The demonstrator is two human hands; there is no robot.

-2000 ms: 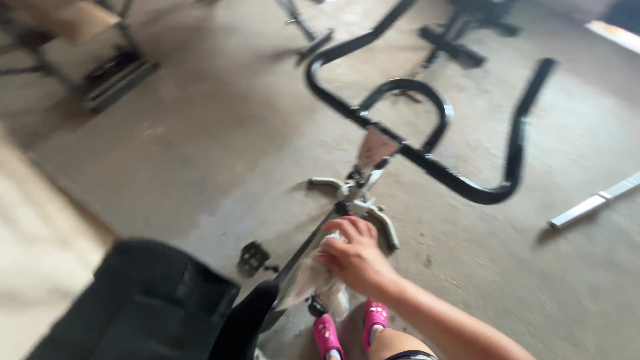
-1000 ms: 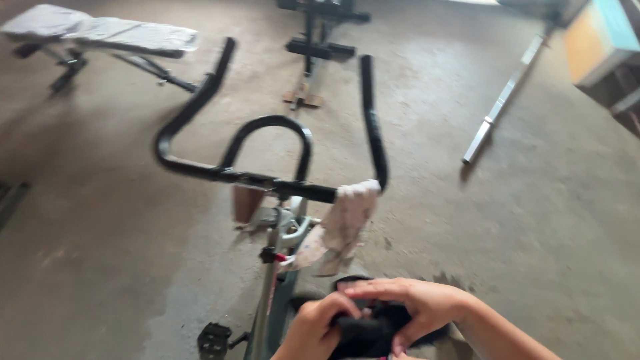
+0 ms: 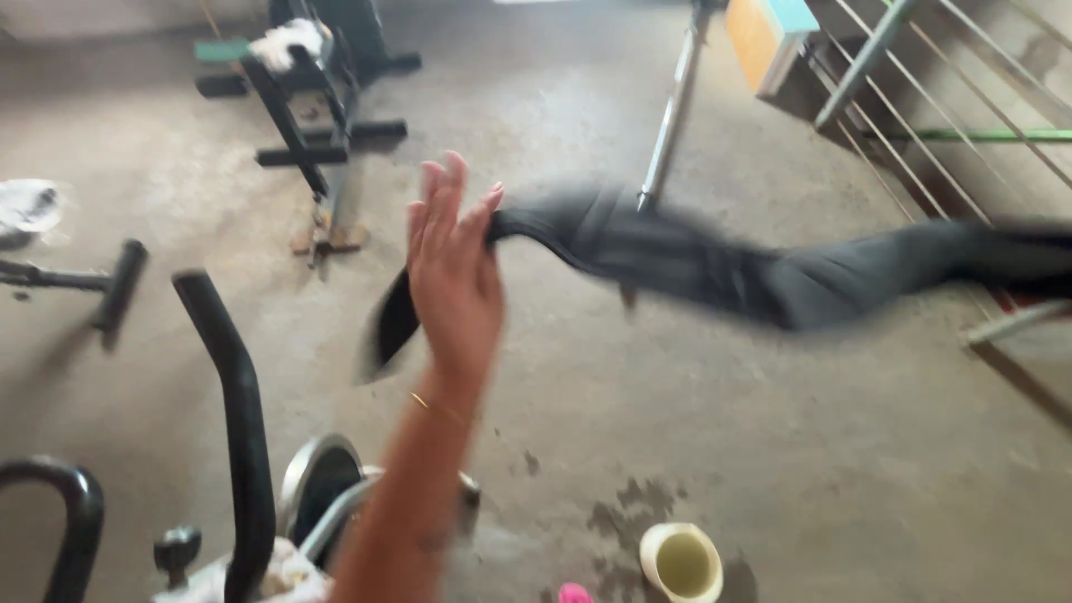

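My left hand [image 3: 456, 276] is raised left of centre, back toward me and fingers pointing up, with a thin bracelet at the wrist. It holds one end of a long black fabric band [image 3: 687, 251] between thumb and fingers. A short tail of the band hangs left of the hand. The rest stretches, blurred, to the right edge, where its far end is out of view. My right hand is not in view. At the lower left are the black handlebar [image 3: 239, 419] of an exercise bike and a light patterned cloth [image 3: 289, 574] by it.
A pale tub [image 3: 681, 563] stands on the concrete floor near wet spots. A black exercise bench frame [image 3: 301, 134] is at upper left, a metal bar [image 3: 670, 117] at upper middle, and a metal rack [image 3: 871, 67] with a box [image 3: 766, 42] at upper right. A pink shoe tip [image 3: 574, 594] shows below.
The dark bundle between both hands is now stretched out as a long band. My left hand has risen and my right hand has left the view. The view has swung right.
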